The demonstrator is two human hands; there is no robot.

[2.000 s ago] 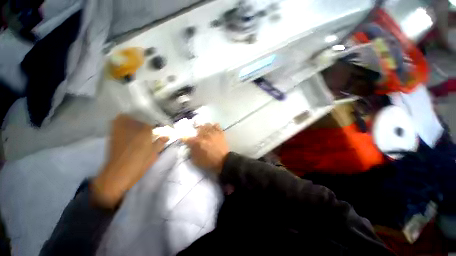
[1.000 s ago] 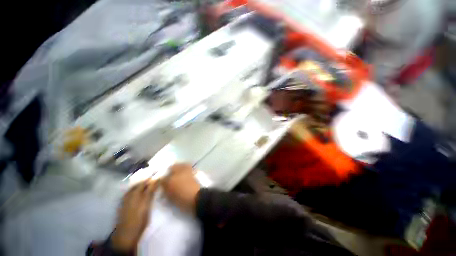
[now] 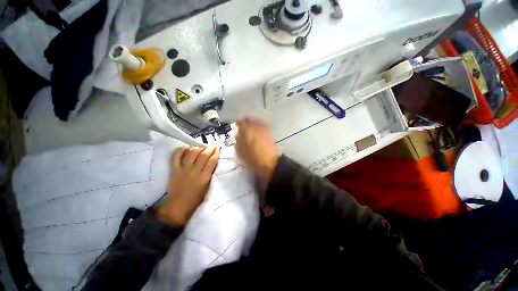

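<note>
A white quilted panel (image 3: 85,193) with thin dark stitch lines lies on the machine bed and hangs down toward me, with a dark edge showing near my left sleeve. My left hand (image 3: 193,176) lies on the panel, fingers spread slightly, fingertips just in front of the presser foot (image 3: 214,136). My right hand (image 3: 255,145) is blurred, close to the right of the needle area; its fingertips are unclear and I cannot tell whether it holds anything. The white sewing machine (image 3: 238,62) stands above both hands, with a yellow-orange thread spool (image 3: 149,66) at its head.
Purple-blue snips (image 3: 327,103) lie on the bed. The accessory tray (image 3: 387,111) at right holds a dark smartphone (image 3: 433,101). Beyond are an orange-red basket (image 3: 504,113), black-handled scissors (image 3: 438,149), a white tape roll (image 3: 478,173) and orange cloth (image 3: 397,185). Dark fabric (image 3: 74,54) lies at upper left.
The view has shifted and sharpened. My left hand now lies flatter on the panel, and my right hand has moved away from it, to the right of the needle. More of the panel shows at left.
</note>
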